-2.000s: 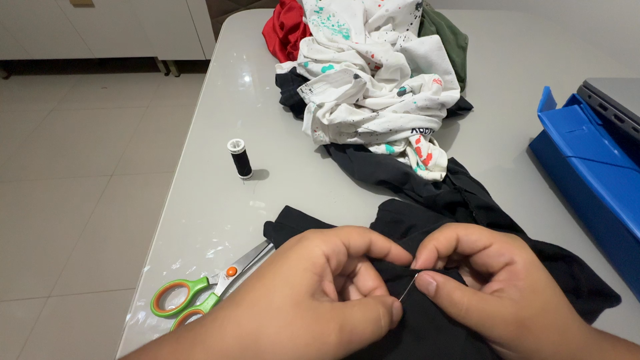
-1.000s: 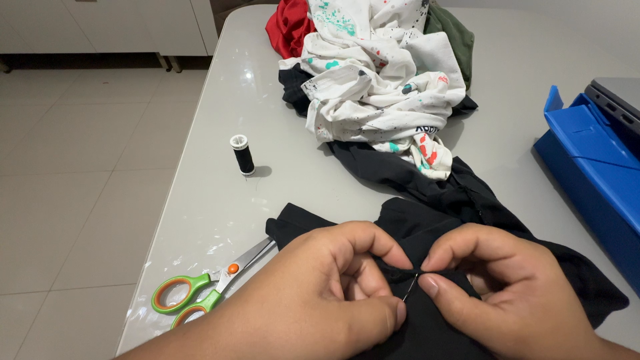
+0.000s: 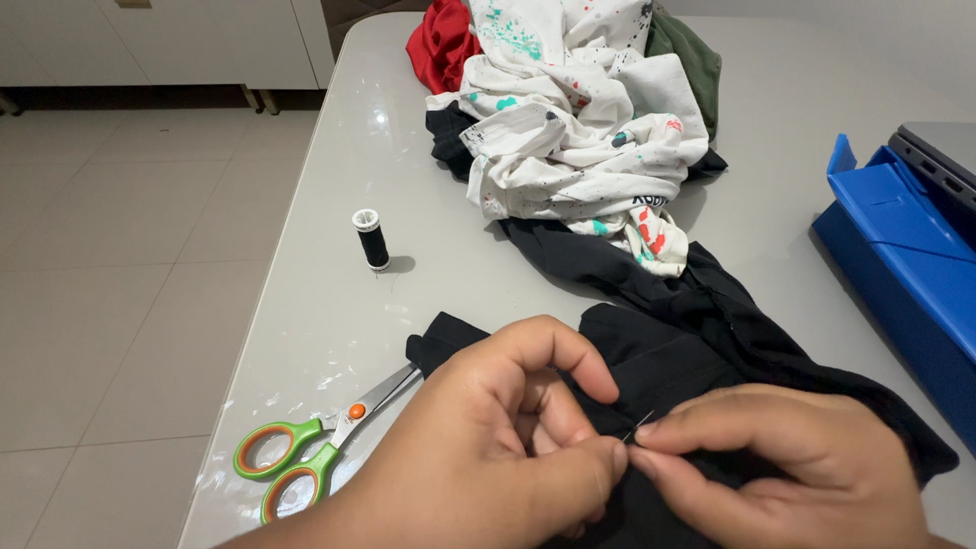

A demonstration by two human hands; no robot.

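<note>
Between my two hands a thin sewing needle [image 3: 639, 426] shows above black cloth. The fingertips of my right hand [image 3: 778, 457] pinch at it. My left hand [image 3: 526, 435] is beside it, thumb tip at the needle's lower end and index finger raised and curled; whether it grips the needle or thread is hard to tell. Black fabric [image 3: 656, 343] lies under both hands and runs up to the right. Green and orange handled scissors [image 3: 357, 412] lie left of my left hand, their blade tips at the cloth. A spool of black thread [image 3: 373, 242] stands upright farther up the table.
A crumpled white garment with coloured splatters [image 3: 579, 160] lies at the table's far side, with red cloth [image 3: 442, 46] and olive green cloth [image 3: 690, 69] beside it. A blue plastic case [image 3: 907, 221] stands at the right, a grey laptop [image 3: 942, 152] on it. The table's left edge [image 3: 282, 229] borders a tiled floor.
My left index finger has lifted away from my right fingertips, where the two nearly met before. More of the needle's upper end shows between the hands.
</note>
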